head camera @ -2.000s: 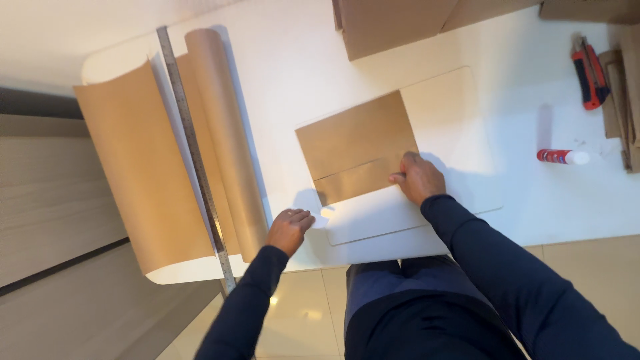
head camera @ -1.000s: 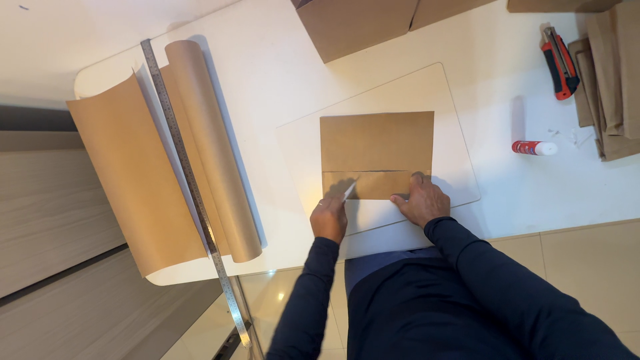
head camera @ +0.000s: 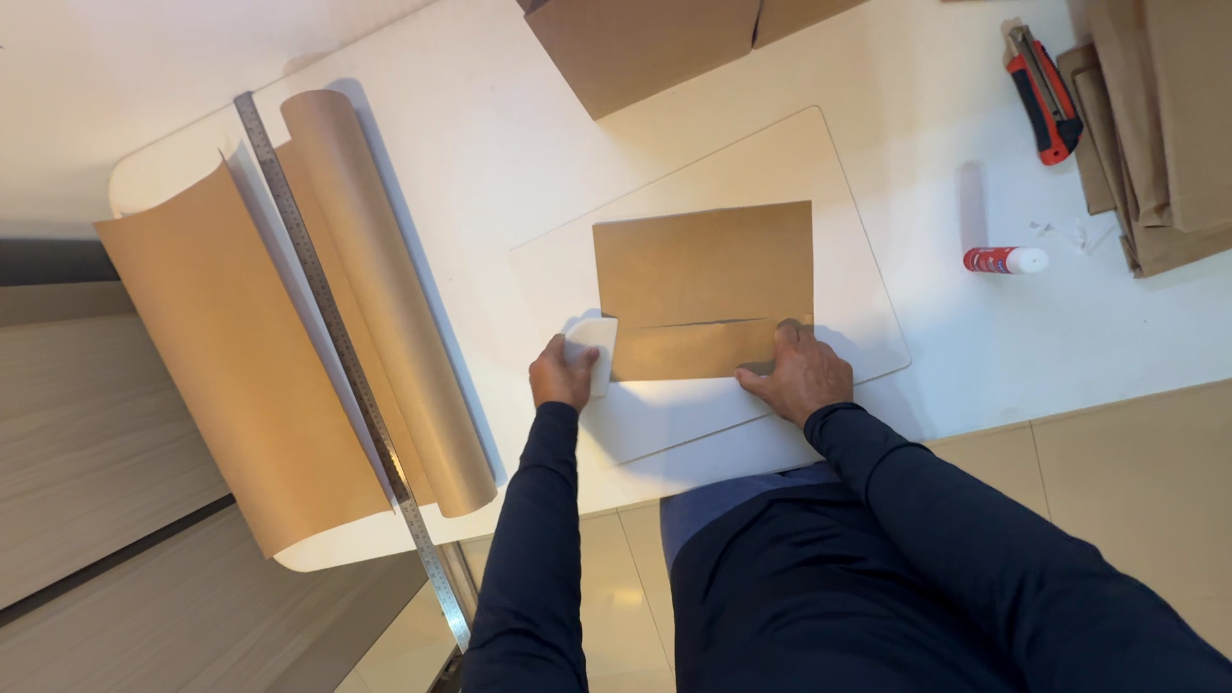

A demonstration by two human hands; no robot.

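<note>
A folded piece of brown kraft paper (head camera: 707,265) lies on a thin white board (head camera: 837,212), with a flap turned up along its near side. My left hand (head camera: 563,373) grips a flat white scraper-like tool (head camera: 603,358) at the paper's left edge. At the right end of the flap, my right hand (head camera: 799,373) rests with thumb and fingers apart, its fingertips on the paper. Part of the flap's right end is hidden under that hand.
A kraft paper roll (head camera: 385,298) lies at the left, a steel ruler (head camera: 318,269) across its unrolled sheet. Cardboard boxes (head camera: 654,48) stand at the far side. On the right are a red and black utility knife (head camera: 1044,96), a glue stick (head camera: 1003,260) and folded brown paper (head camera: 1155,125).
The paper, tilted two seconds ago, now sits straighter to the view. My left hand, seen without the white tool at first, holds it now and has moved left from the flap since one second ago.
</note>
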